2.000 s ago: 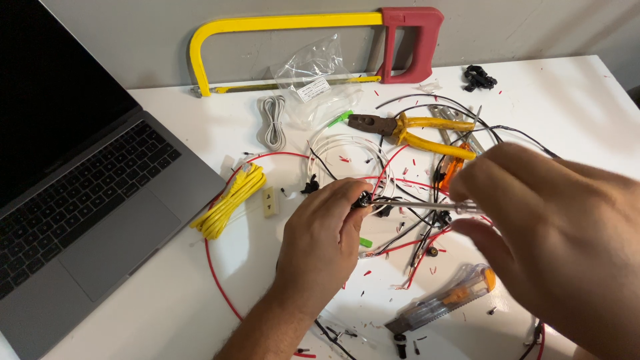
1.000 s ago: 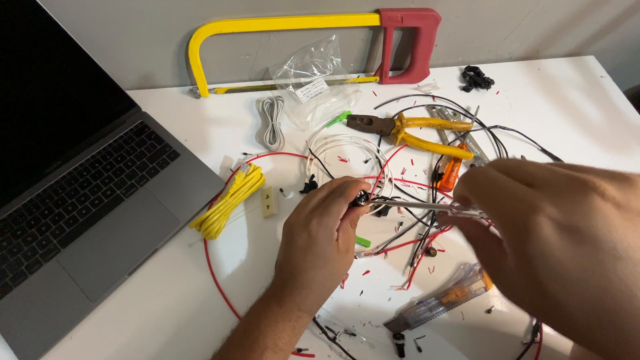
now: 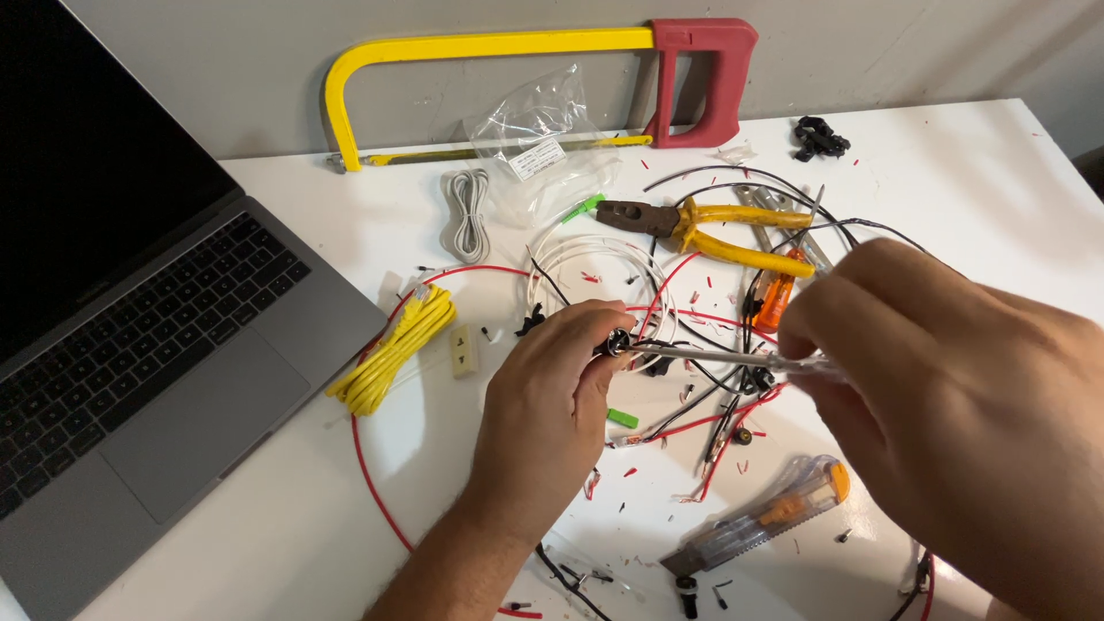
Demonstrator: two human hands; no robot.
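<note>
My left hand (image 3: pixel 543 405) holds a small black cylindrical part (image 3: pixel 615 342) between thumb and fingers, its open end facing right. From the right, my right hand (image 3: pixel 940 379) grips the clear handle of a screwdriver (image 3: pixel 707 354), whose tip meets that open end. Behind the hands lie combination pliers with yellow handles (image 3: pixel 750 250) and a screwdriver with an orange handle (image 3: pixel 779 297). Red and black wires (image 3: pixel 720 423) and a coiled white cable (image 3: pixel 552 285) lie around and below the hands. A utility knife (image 3: pixel 759 517) rests under the right hand's side.
An open laptop (image 3: pixel 207 414) stands at left, beside a bundled yellow cable (image 3: pixel 392 354) and a cream socket piece (image 3: pixel 464 351). A hacksaw (image 3: pixel 509 43) leans on the wall behind a plastic bag (image 3: pixel 543 147) and a grey cable (image 3: pixel 468 216). Wire scraps lie scattered.
My right hand has shifted and turned slightly around the screwdriver handle. My left hand stays in nearly the same place with the black part.
</note>
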